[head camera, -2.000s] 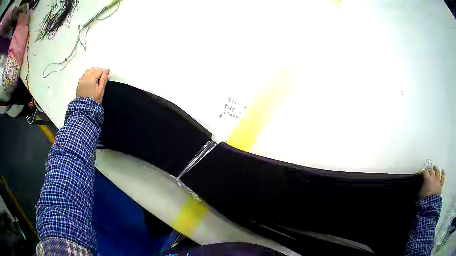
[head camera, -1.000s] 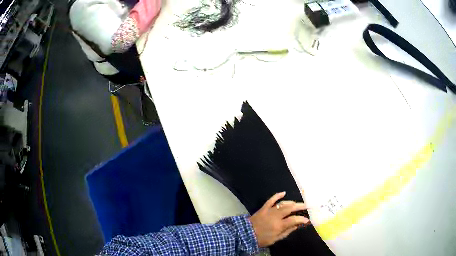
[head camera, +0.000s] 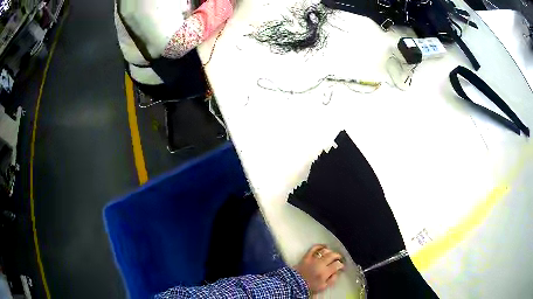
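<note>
The black strap bundle lies on the white table, its stepped ends fanned out toward the upper left and its lower part cut off by the bottom edge. A pale bundle tie crosses it, with loose ends hanging at its left side. My left hand, with a ring on a finger, is at the table edge just left of the tie, fingers curled and partly blurred; whether it grips a tie end is unclear. My right hand is out of the picture.
The blue bin stands below the table's left edge. Dark thread ends, a yellow-handled tool, a black adapter, a power strip and a looped black strap lie farther back. Another person's pink sleeve is at the upper left.
The view has turned left. My left hand has gone from the bundle's far end, then from its flat top, to the side by the tie. My right hand has left the picture.
</note>
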